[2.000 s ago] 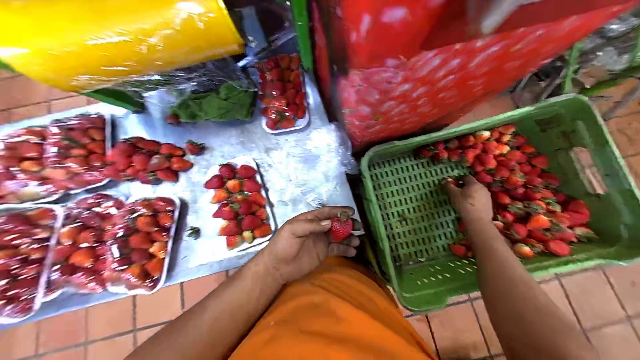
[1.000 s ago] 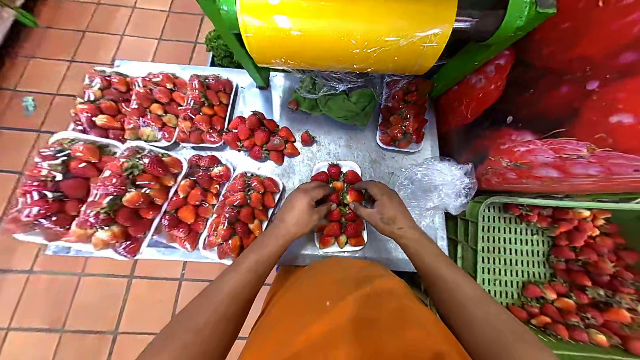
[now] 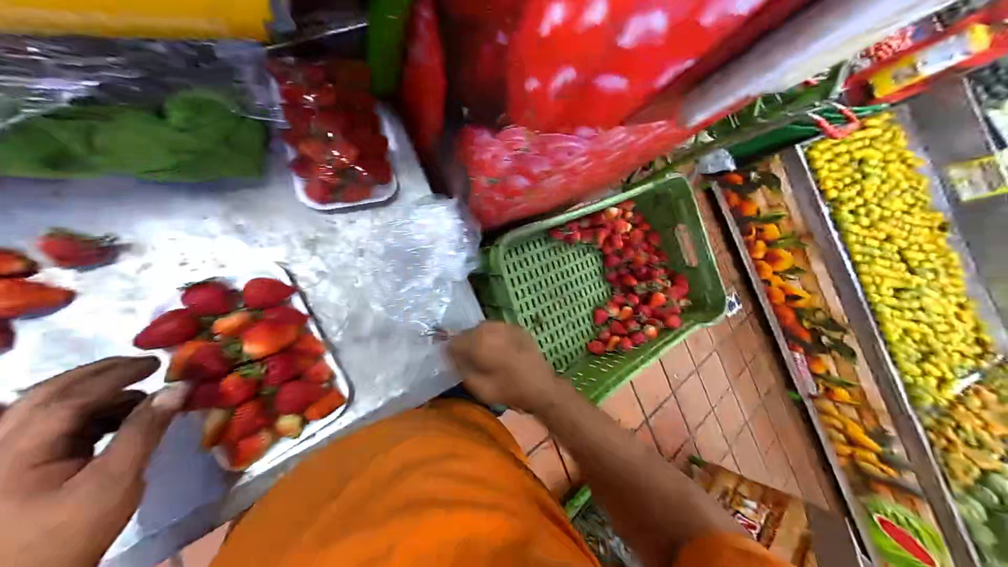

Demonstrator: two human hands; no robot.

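A white tray (image 3: 335,370) piled with strawberries (image 3: 260,358) lies on the metal table (image 3: 378,346). At its left side is my left hand (image 3: 87,441), thumb and fingers apart, close to the berries and holding nothing that I can see. My right hand (image 3: 500,362) is blurred at the table's right edge, its fingers curled; whether something is inside cannot be told. Beyond it stands a green plastic crate (image 3: 512,236) on the floor, with loose strawberries (image 3: 638,276) along its right side.
Loose strawberries (image 3: 75,248) lie at the table's left. Behind are green leaves (image 3: 181,138), a wrapped strawberry tray (image 3: 335,150) and crumpled clear film (image 3: 433,252). A yellow roll (image 3: 142,17) hangs at the upper left. Produce shelves (image 3: 835,260) stand at the right.
Both hands were at the strawberry tray a second ago; my right hand has since moved away to the right, towards the crate. The view has swung right.
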